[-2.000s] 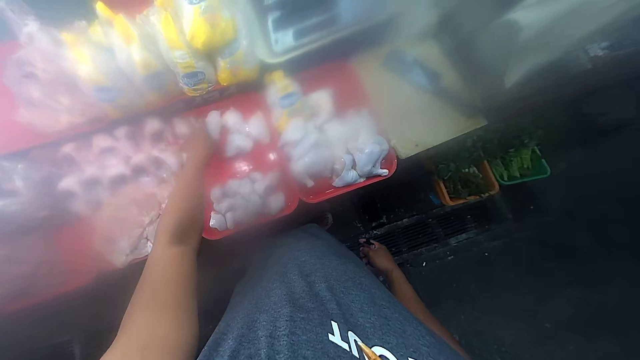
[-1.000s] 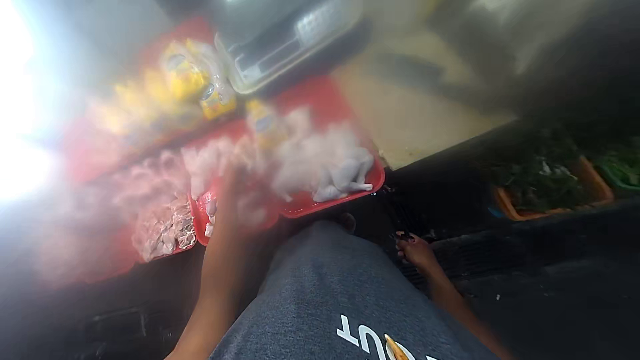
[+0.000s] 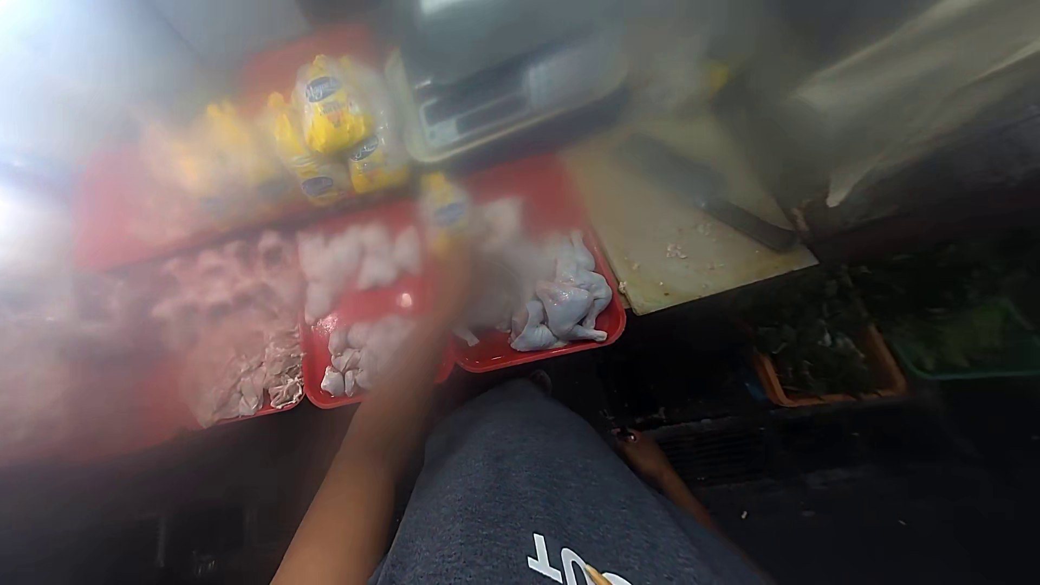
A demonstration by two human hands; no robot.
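My left hand [image 3: 457,280] is blurred by haze over the edge between two red trays, just below a small yellow package [image 3: 445,213]; whether it touches or holds anything cannot be told. The right red tray [image 3: 621,321] bears raw chicken leg pieces [image 3: 565,301]. Small pale chicken pieces [image 3: 349,357] lie in the middle red tray [image 3: 325,400], partly behind my left forearm. My right hand [image 3: 638,451] hangs low beside my dark shirt, a small dark thing at its fingertips; its grip is unclear.
A knife [image 3: 743,223] lies on a stained cutting board [image 3: 682,280] at right. Bagged yellow poultry packs [image 3: 329,122] sit behind the trays, beside a clear plastic container [image 3: 512,97]. More chicken parts [image 3: 272,374] lie left. Orange [image 3: 894,378] and green [image 3: 959,375] crates of leafy greens stand low right.
My left hand has moved right, from between the left and middle trays to the edge of the right tray. My right hand stays low beside the shirt. The view has shifted.
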